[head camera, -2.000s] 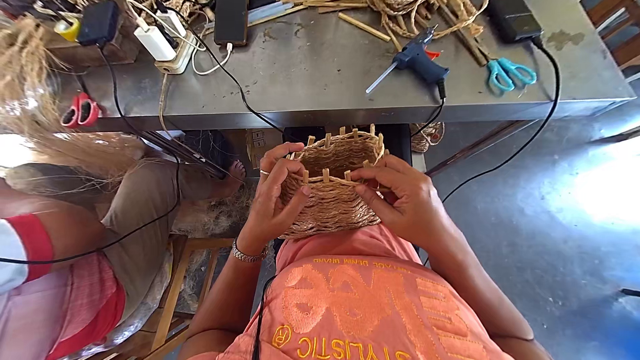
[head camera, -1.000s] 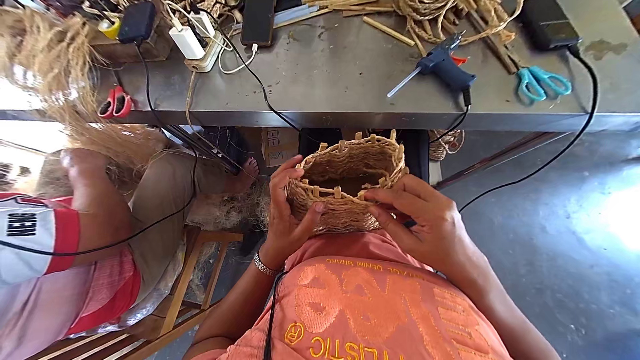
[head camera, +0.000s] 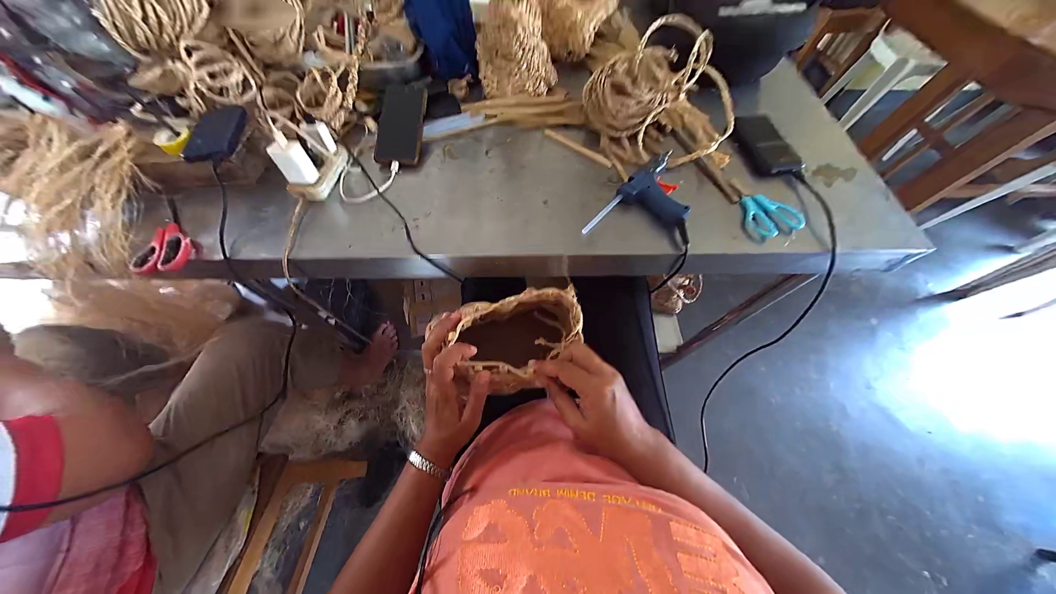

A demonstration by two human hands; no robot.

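A small woven basket of natural fibre [head camera: 561, 307] is held over my lap, below the table's front edge, with its opening facing up toward me. My left hand [head camera: 450, 388] grips its left side and near rim, thumb outside and fingers over the edge. At the near right of the rim, my right hand [head camera: 590, 392] pinches the weave between thumb and fingers. A loose strand end sticks out by the right inner rim. The outer base of the basket is mostly hidden.
On the metal table [head camera: 495, 214] lie a blue glue gun [head camera: 652, 194], teal scissors [head camera: 769, 216], red-handled scissors [head camera: 162, 247], a phone [head camera: 401, 124], a power strip [head camera: 323, 177] and coiled fibre rope [head camera: 631, 95]. Cables hang off the edge. A seated person [head camera: 206, 379] is at left.
The basket has tipped, so more of its opening shows. The upright stubs seen along its rim earlier no longer stand out. Both hands stay on it. The view now takes in more of the table.
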